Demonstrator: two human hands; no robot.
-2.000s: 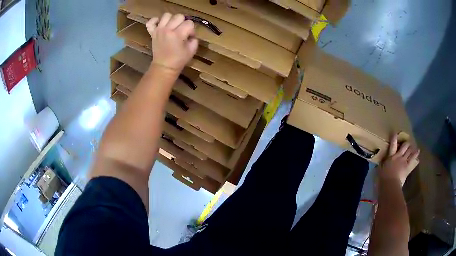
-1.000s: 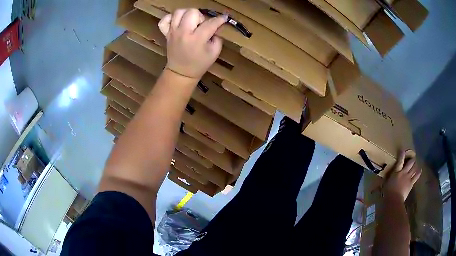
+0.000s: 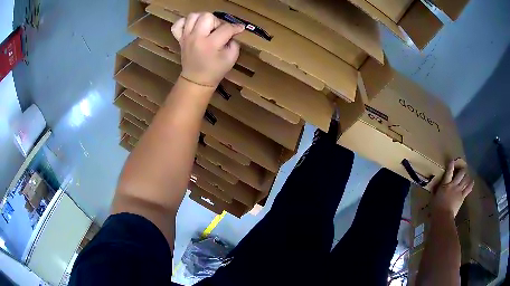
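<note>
A row of open brown cartons [image 3: 268,120] stands close together on the floor, flaps up, with dark carry handles. My left hand [image 3: 209,47] is closed on the top edge of one carton near the top of the view, its fingers beside the black carry handle [image 3: 246,27]. A closed laptop box [image 3: 411,120] with "Laptop" printed on its broad face is at the right. My right hand [image 3: 452,184] holds its near right corner, beside its dark handle [image 3: 417,172]. The fingertips around the corner are partly hidden.
A large brown carton [image 3: 478,223] stands below the laptop box at the right. A grey plastic bag [image 3: 206,258] lies by a yellow floor line [image 3: 213,223]. More open flaps [image 3: 422,25] show at the top right. A pale-topped bench is at the lower left.
Compared with two seconds ago, my left hand is further right in view, beside the handle, and the carton row looks longer and more spread. In the last second the view has shifted only slightly.
</note>
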